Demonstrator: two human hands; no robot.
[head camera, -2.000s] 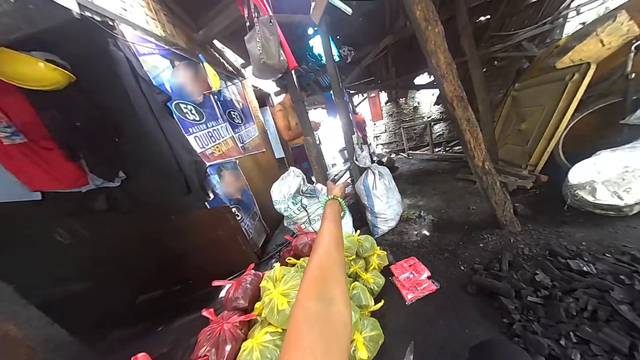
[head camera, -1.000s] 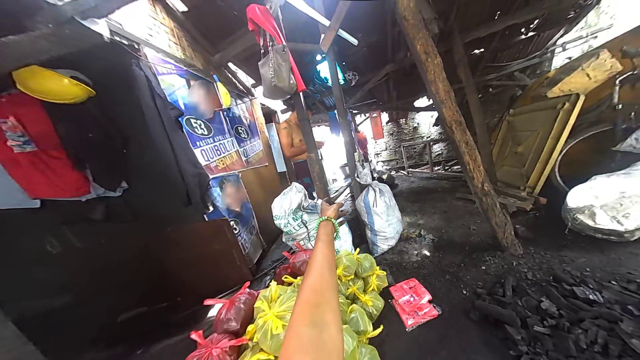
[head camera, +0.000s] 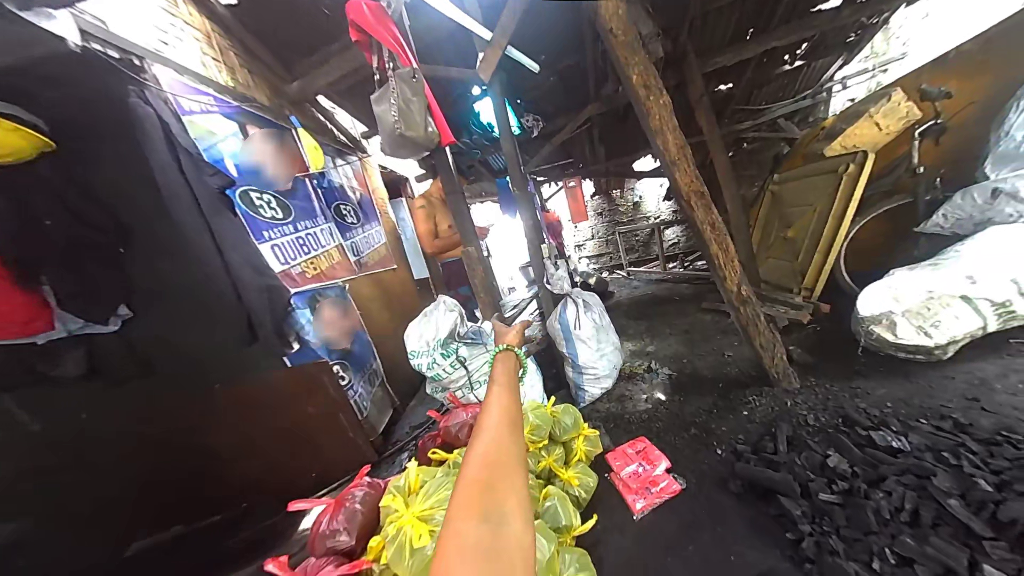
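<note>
One bare arm with a green bead bracelet (head camera: 508, 352) reaches forward over the tied yellow plastic bags (head camera: 416, 512). Its hand (head camera: 510, 330) is small and far out, near the woven white sack (head camera: 448, 344) and the dark wooden post behind it; which hand it is and whether it grips anything cannot be told. Right of the hand stands a tied white sack with a blue stripe (head camera: 586, 344). Tied red plastic bags (head camera: 348, 516) lie along the left of the yellow ones. Flat packs of red plastic (head camera: 642, 472) rest on the dark ground.
A charcoal heap (head camera: 896, 496) lies at the lower right. A leaning wooden post (head camera: 696, 200) stands right of centre. A bare-chested person (head camera: 436, 220) stands beyond the posts. A grey handbag (head camera: 406, 112) hangs overhead. At the right are a large white sack (head camera: 944, 296) and a panel (head camera: 804, 224).
The arm stays stretched forward over the bags throughout. The view has tilted and shifted slightly.
</note>
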